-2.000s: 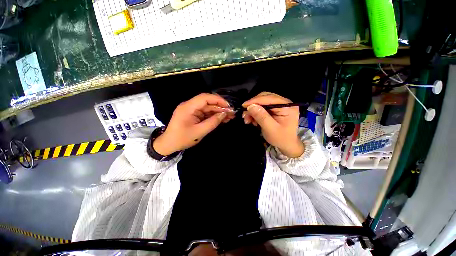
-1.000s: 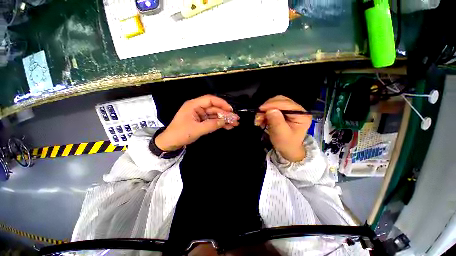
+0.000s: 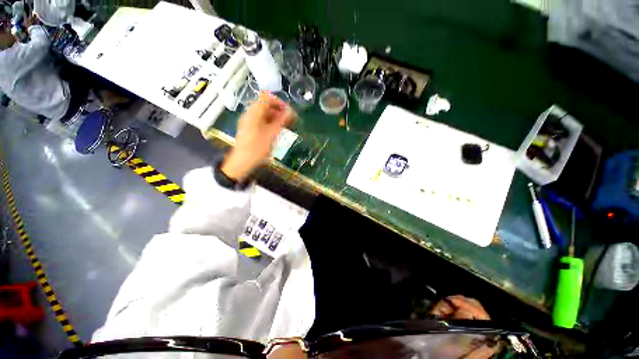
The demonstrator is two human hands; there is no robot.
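Observation:
My left hand [image 3: 263, 130] is raised over the bench's left part, beside the clear cups [image 3: 303, 90]. Its fingers are bent and blurred; I cannot tell whether it holds anything. My right hand [image 3: 459, 308] is low at the bottom edge, partly hidden by the glasses frame; its fingertips and any tool are not visible. On the white work sheet [image 3: 427, 203] lie a small square smartwatch body [image 3: 396, 165] with a lit face, a short yellow strip [image 3: 379, 174] beside it, a dark square piece [image 3: 474, 152] and a row of tiny parts [image 3: 448, 196].
A white bottle [image 3: 260, 64] and a white watch tray [image 3: 210, 77] are at the left. A dark parts tray [image 3: 398, 78] is behind the sheet. A white parts box [image 3: 550, 144], a white pen-like tool [image 3: 540, 217] and a green-handled tool [image 3: 568, 291] are right. A person [image 3: 35, 66] sits far left.
The view has turned left and up. My left hand has left my lap and reached out to the cups. My right hand has dropped to the bottom edge; its dark tool no longer shows.

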